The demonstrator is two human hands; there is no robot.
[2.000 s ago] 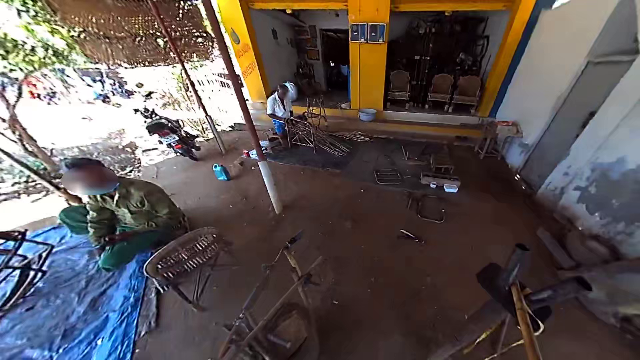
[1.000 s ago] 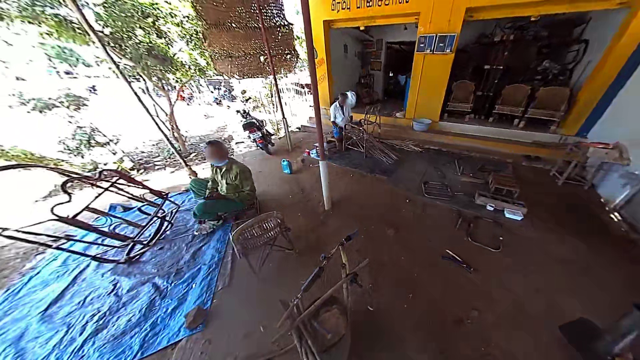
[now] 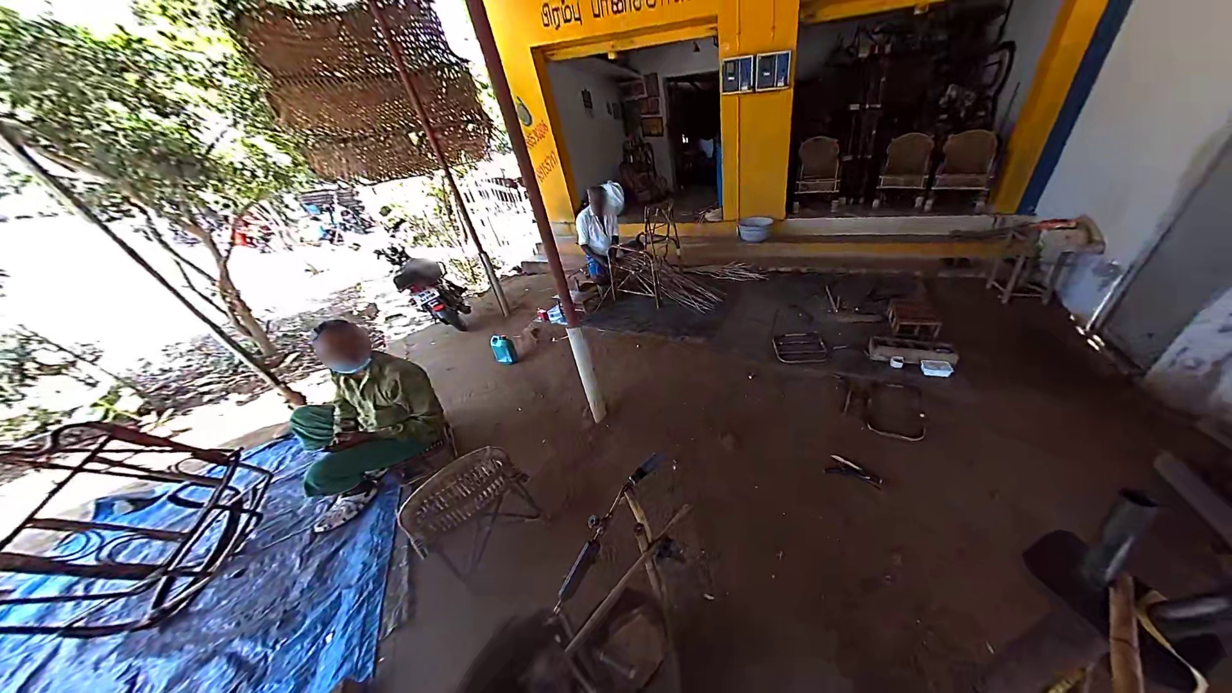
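Note:
Neither my left hand nor my right hand can be made out. At the bottom edge is a dark blurred shape (image 3: pixel 520 640) that I cannot identify. Beside it, a thin metal tool with a dark grip (image 3: pixel 580 570) leans by crossed wooden sticks (image 3: pixel 630 577). At lower right, dark metal tubes (image 3: pixel 1121 539) stand by an upright wooden stick (image 3: pixel 1124 626). A low woven cane stool (image 3: pixel 462 496) stands left of the sticks. On the blue tarpaulin (image 3: pixel 279 597) at the left rests a cane furniture frame (image 3: pixel 125 539). A dark hand tool (image 3: pixel 855 471) lies on the ground.
A seated person (image 3: pixel 380 409) is at the tarpaulin's edge. Another person (image 3: pixel 599 231) sits by a bundle of canes (image 3: pixel 674 284). A post (image 3: pixel 584 375) rises ahead. Bent frames (image 3: pixel 895 411), a small wooden stool (image 3: pixel 914 318) and a blue can (image 3: pixel 503 349) stand or lie beyond.
The view has swung left and then partly back right. The seated person's head was turned more aside one second ago.

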